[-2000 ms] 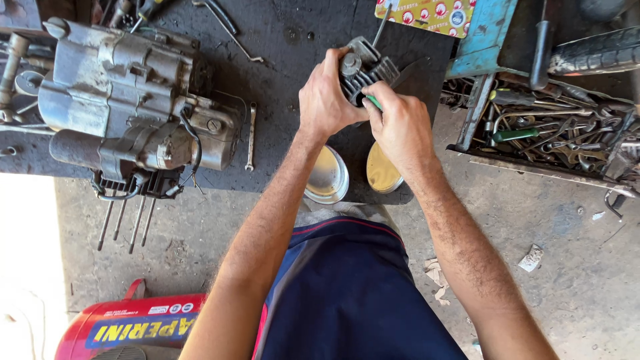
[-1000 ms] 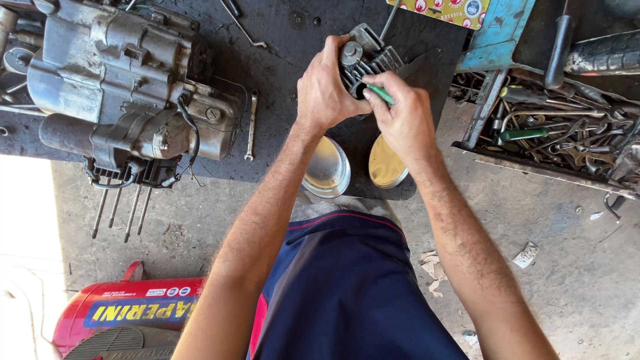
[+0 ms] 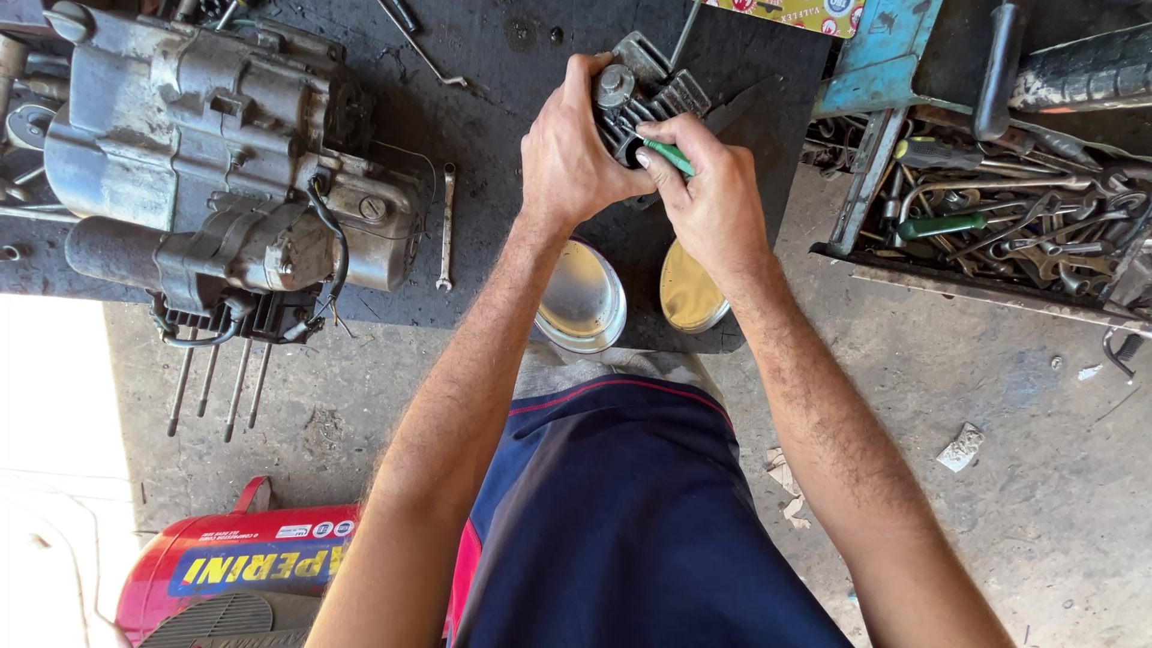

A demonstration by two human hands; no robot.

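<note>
My left hand (image 3: 571, 148) grips a finned metal engine part, apparently a cylinder head (image 3: 650, 85), from its left side above the dark workbench. Pinched between the thumb and fingers of my right hand (image 3: 706, 180) is a slim green-handled tool (image 3: 669, 156), held at the lower side of the finned part; its tip is hidden. Below my hands, near the bench edge, are two round tins, one with a grey-yellow inside (image 3: 580, 292) and one yellowish (image 3: 691, 288). A combination wrench (image 3: 447, 227) lies left of my left forearm.
A motorcycle engine (image 3: 225, 153) occupies the bench's left side, its studs (image 3: 236, 391) jutting past the edge. On the right stands an open metal drawer (image 3: 990, 281) of wrenches and screwdrivers. A red compressor tank (image 3: 162, 571) is at the lower left. A bent rod (image 3: 423, 49) lies at the back.
Both hands stay on the finned part. The green tool's handle points lower to the right than a second ago, and the part is slightly turned.
</note>
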